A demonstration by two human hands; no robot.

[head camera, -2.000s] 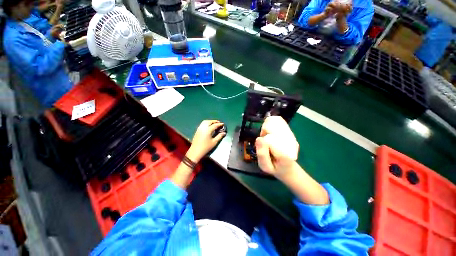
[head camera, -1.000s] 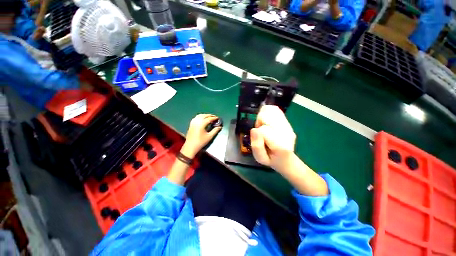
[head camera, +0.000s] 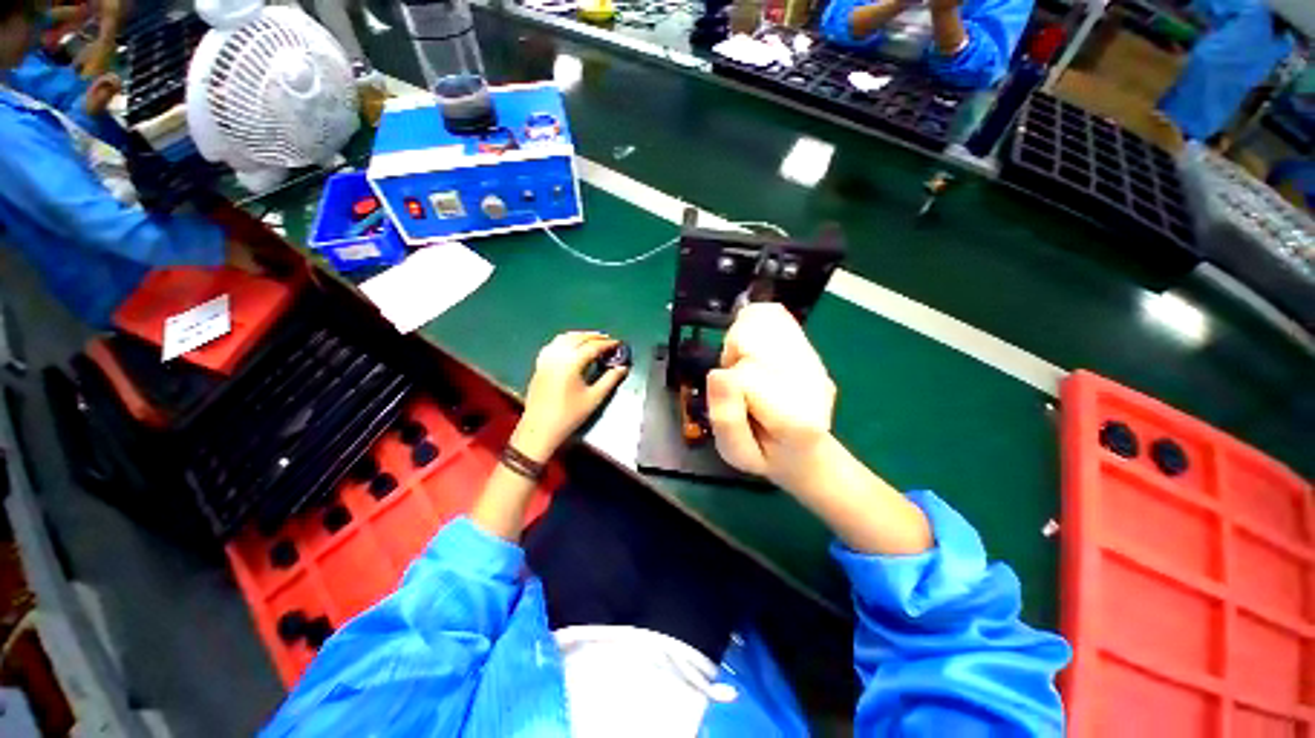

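Note:
The black hand press (head camera: 750, 274) stands upright on its dark flat base at the middle of the green bench. My right hand (head camera: 776, 392) is closed in a fist in front of it, on the press handle, which the fist mostly hides. An orange-and-black fixture (head camera: 697, 411) shows low on the press, partly behind my right hand. My left hand (head camera: 567, 389) holds a small black round part (head camera: 617, 355) between thumb and fingers, left of the press and apart from it.
A red tray (head camera: 1183, 577) with two black parts lies at right. Another red tray (head camera: 346, 555) with several black parts and stacked black trays (head camera: 296, 425) are at left. A blue control box (head camera: 476, 180), blue bin (head camera: 353, 231), paper slip (head camera: 428, 286) and white fan (head camera: 274, 94) stand behind. Coworkers sit beyond.
The whole view has shifted, so the bench things appear farther left and slightly higher. Both hands keep about the same pose, the left on the black part and the right at the press handle.

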